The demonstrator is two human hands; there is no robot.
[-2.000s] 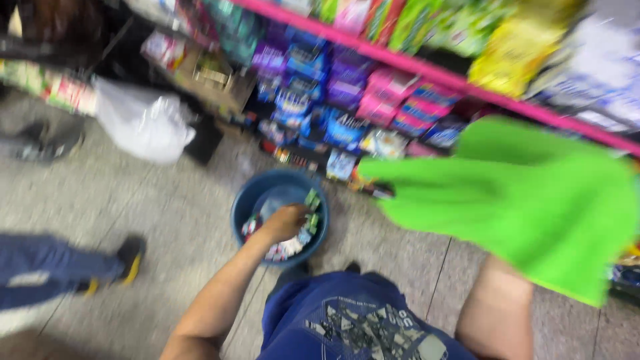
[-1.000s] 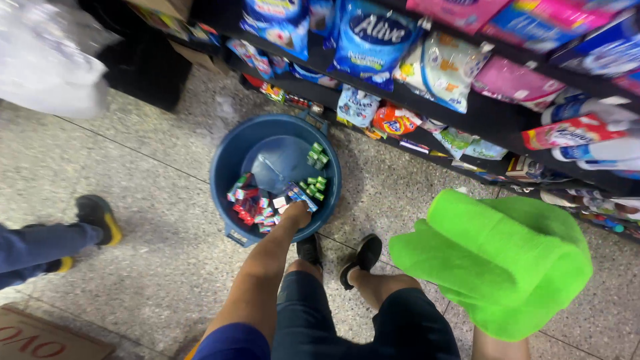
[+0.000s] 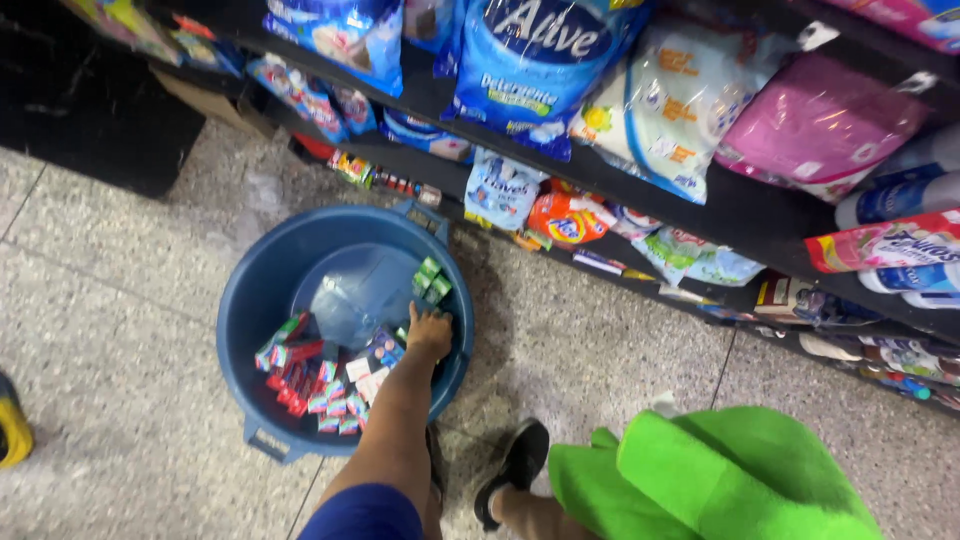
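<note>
A round blue plastic tub (image 3: 244,322) stands on the floor. Into its right side reaches my left hand (image 3: 430,332), just below some small green boxes (image 3: 431,280); whether its fingers grip anything is hidden. Small red boxes (image 3: 296,382) lie at the lower left of the tub, with red, white and green boxes (image 3: 335,405) beside them. White boxes (image 3: 367,379) and a dark blue box (image 3: 385,346) lie left of my left wrist. At the lower right a bright green cloth (image 3: 712,480) hangs in folds, and my right hand does not show.
Black shelves (image 3: 720,210) of detergent bags (image 3: 532,67) and bottles (image 3: 900,199) run along the top and right. A black surface (image 3: 82,97) is at upper left. My shoe (image 3: 517,457) stands right of the tub; another person's yellow-and-black shoe (image 3: 13,427) is at the left edge.
Two seconds ago the green cloth was held up at the right by my right arm; now it hangs lower. My left hand remains inside the tub. The view has shifted considerably.
</note>
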